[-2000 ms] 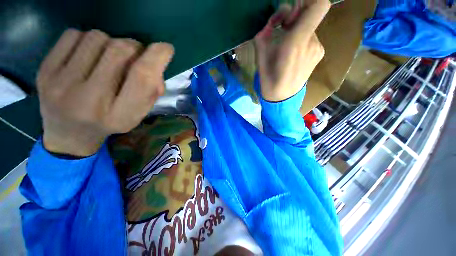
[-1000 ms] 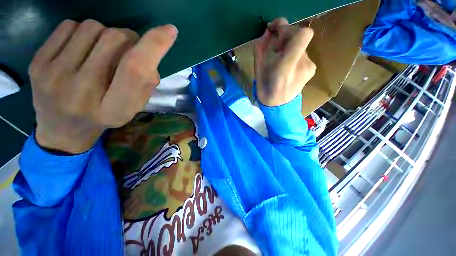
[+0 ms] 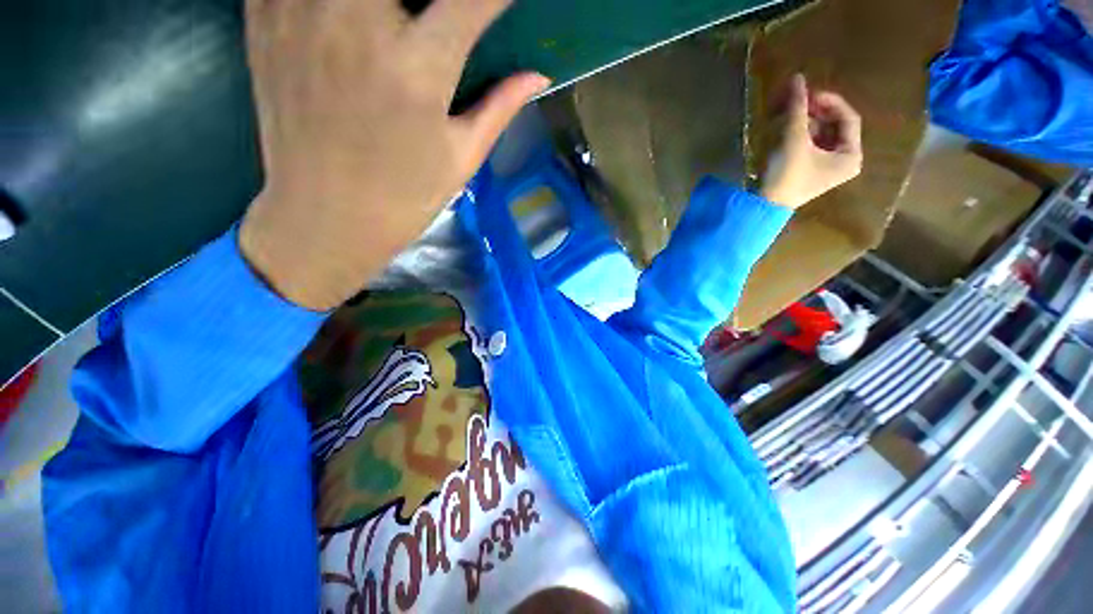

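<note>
My left hand [image 3: 360, 138] is over the dark green bench [image 3: 623, 36], palm down, with the thumb spread away; its fingertips are cut off by the top edge of the picture. Nothing shows in it. My right hand [image 3: 820, 142] is off the bench edge, in front of the open brown carton [image 3: 857, 60]. Its fingers are curled and one finger or the thumb points up. No held thing can be made out in it, and the inside of the fingers is partly hidden.
Another person's blue sleeve [image 3: 1007, 84] is at the top right. A blue stool [image 3: 581, 258] stands under the bench edge. Metal racks [image 3: 887, 396] and a red and white thing [image 3: 839, 330] are at the right. A white piece [image 3: 7, 220] lies at the far left.
My left hand has moved right and further over the bench, and its fingers have opened. My right hand has moved right, from the bench edge to the carton. The view has shifted slightly.
</note>
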